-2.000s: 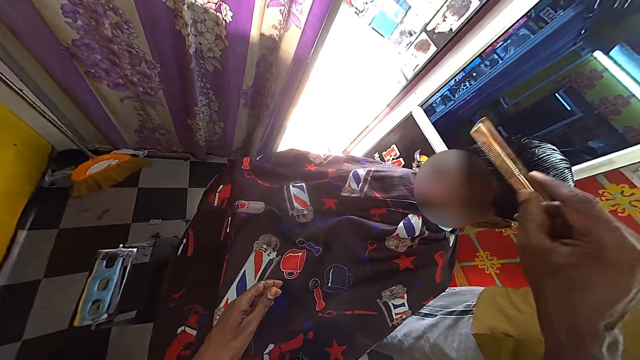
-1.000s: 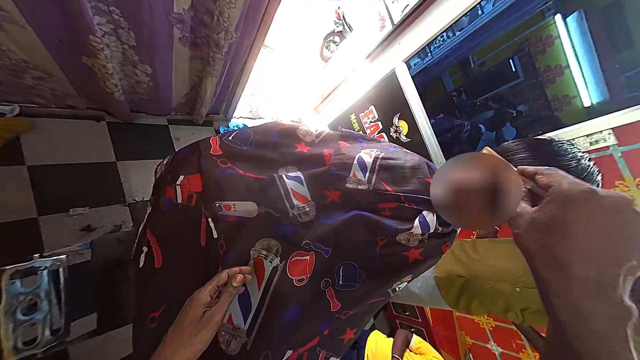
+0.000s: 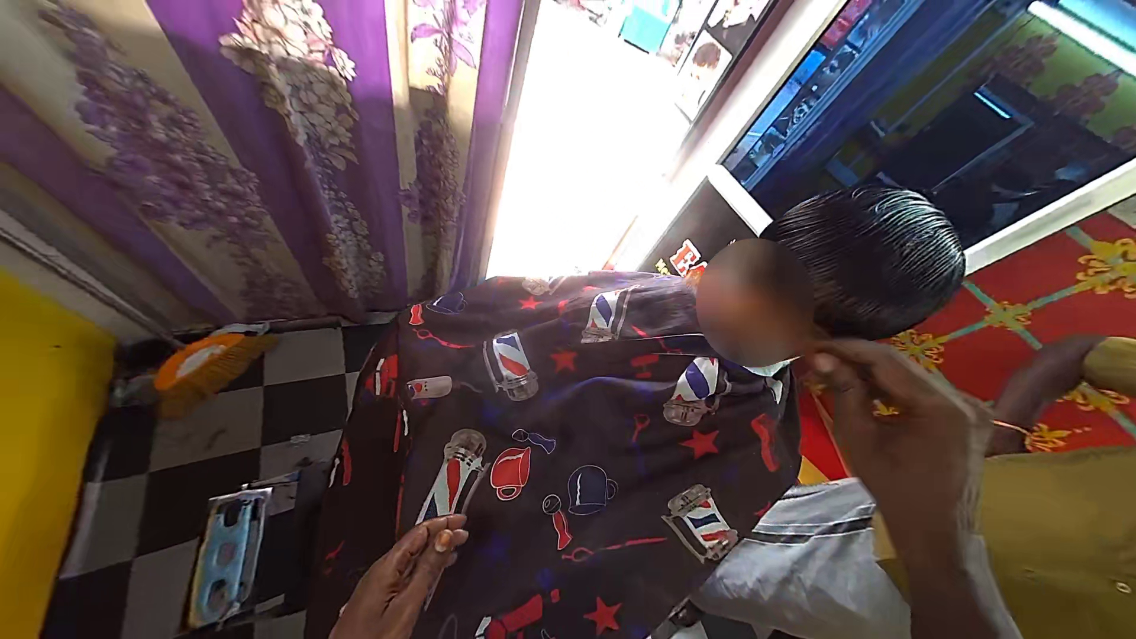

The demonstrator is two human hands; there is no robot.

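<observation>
A seated person with combed, wet-looking black hair [image 3: 874, 257] wears a dark barber's cape [image 3: 586, 408] printed with barber poles, mugs and red stars. My right hand [image 3: 914, 426] is beside the head, its bent fingers at the edge of the face and just below the hair. No comb shows in it, and its palm side is hidden. Low in the view, my left hand [image 3: 404, 572] is over the cape near a printed pole, thumb and fingertips close together. Whether anything thin lies between them cannot be told.
Purple and cream curtains [image 3: 311, 133] hang at the upper left. An orange brush [image 3: 204, 364] and a metal footrest [image 3: 229, 555] are on the checkered floor [image 3: 293, 399]. A mirror [image 3: 941, 115] is behind the head. Another person's arm [image 3: 1047, 382] shows at right.
Two seconds ago my right hand held a tan comb over the head; now the comb is out of sight and the hand is lower, beside the face. My left hand keeps much the same pose.
</observation>
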